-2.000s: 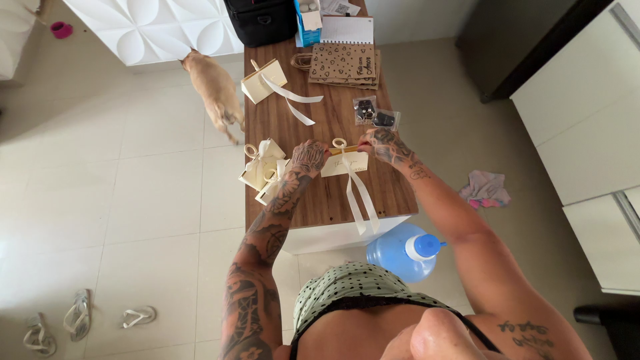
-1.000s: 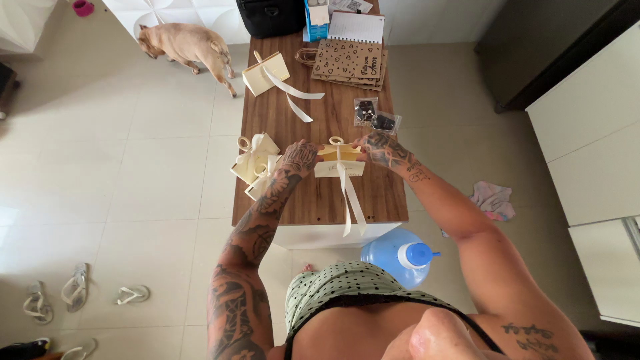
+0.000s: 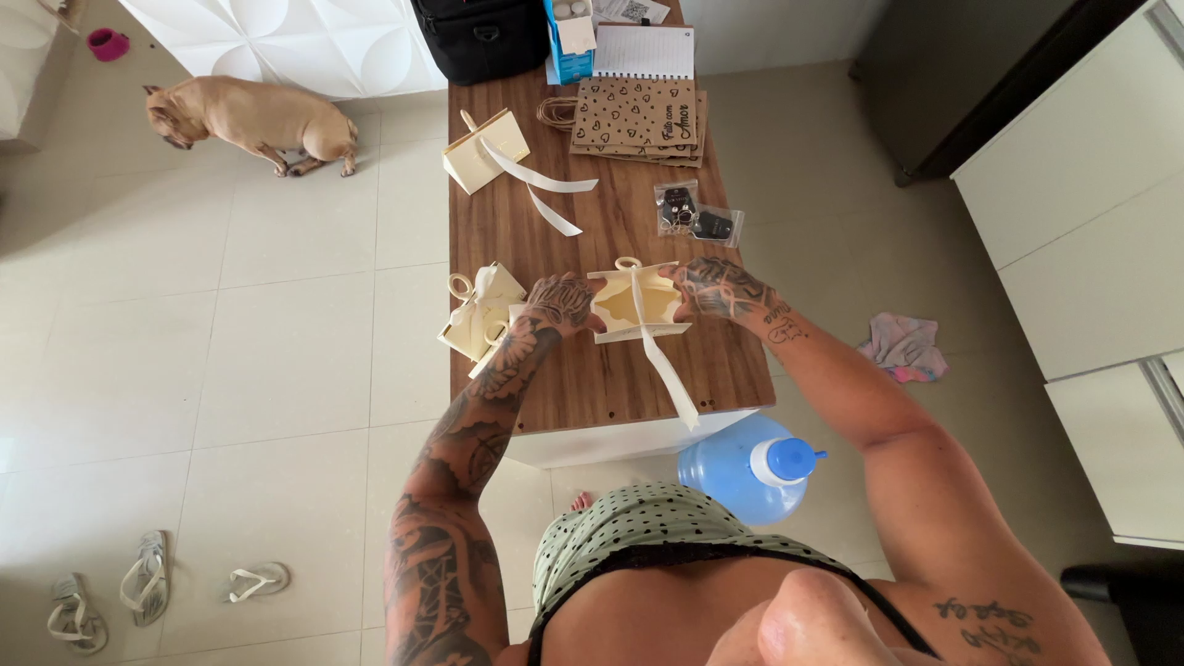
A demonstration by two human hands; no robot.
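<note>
A small cream paper gift box [image 3: 638, 303] with a round ring handle and a white ribbon [image 3: 670, 377] stands with its top spread apart on the wooden counter. My left hand [image 3: 566, 302] grips its left side, and my right hand [image 3: 725, 287] grips its right side. Next to my left forearm are cream boxes with ribbons [image 3: 481, 310], partly hidden by that arm. Another cream box [image 3: 486, 151] lies farther back, its ribbon trailing right. Small clear packets [image 3: 678, 207] holding black cards and jewellery lie beyond my right hand.
Kraft paper bags [image 3: 638, 118], a spiral notebook [image 3: 645, 51], a blue box [image 3: 570, 63] and a black bag [image 3: 481, 37] occupy the counter's far end. A blue water jug [image 3: 745, 470] stands by its near edge. On the floor are a dog [image 3: 254, 120], sandals [image 3: 145, 578] and a cloth [image 3: 905, 346].
The top of the held gift box has spread wider between my hands, showing its inside. The dog has moved left since the earliest frame and has lowered its body.
</note>
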